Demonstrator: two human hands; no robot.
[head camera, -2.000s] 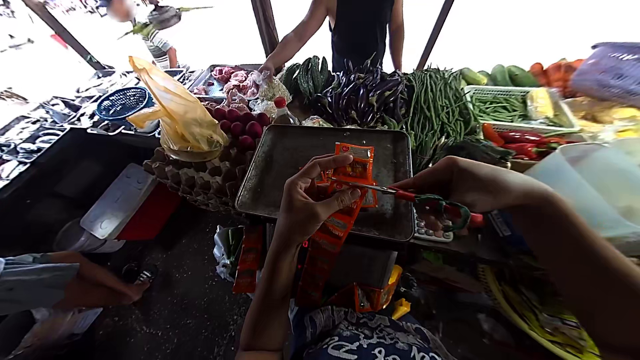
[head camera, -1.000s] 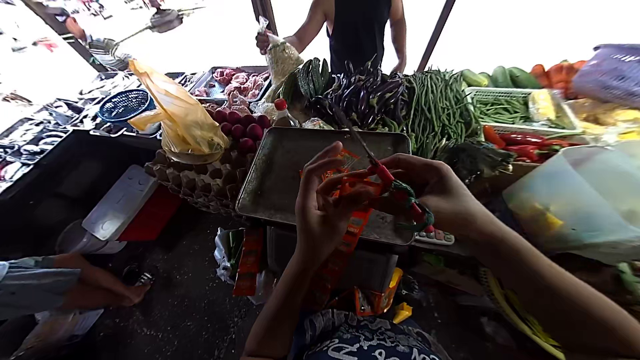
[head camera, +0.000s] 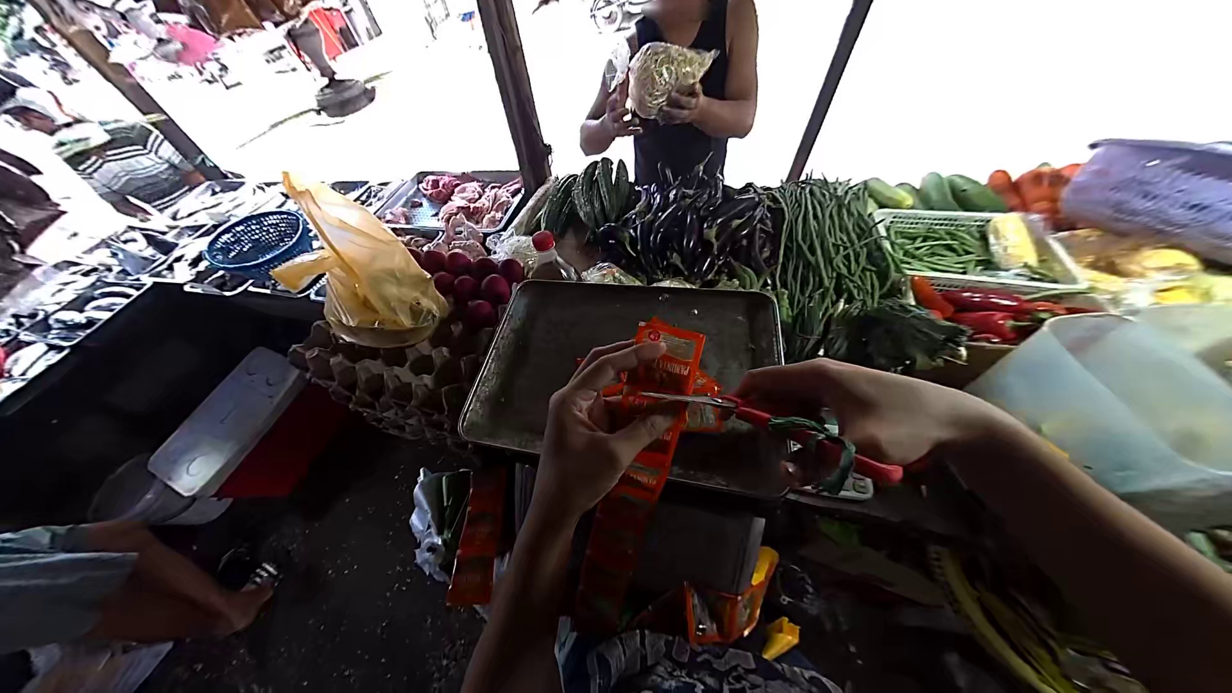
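My left hand (head camera: 602, 428) pinches a strip of orange sachets (head camera: 671, 351) over a metal tray (head camera: 549, 327); the strip hangs down past the tray's near edge toward my lap. My right hand (head camera: 847, 409) grips scissors with red handles (head camera: 756, 416), a green cord wound round them. The scissor blades lie across the strip just below its top sachet, close to my left fingers. More orange sachets (head camera: 707, 414) lie on the tray, partly behind the strip.
Eggplants (head camera: 683, 226) and long beans (head camera: 818, 250) lie beyond the tray. Egg trays (head camera: 385, 380) with a yellow plastic bag (head camera: 371, 260) stand left, a translucent plastic container (head camera: 1107, 404) right. Across the stall a person (head camera: 683, 125) holds a bagged item. Another person's leg (head camera: 173, 587) is at lower left.
The scissors, pointing up and away from the strip a second ago, now lie across it. The person opposite has brought the bag from the left to the chest, with both hands on it.
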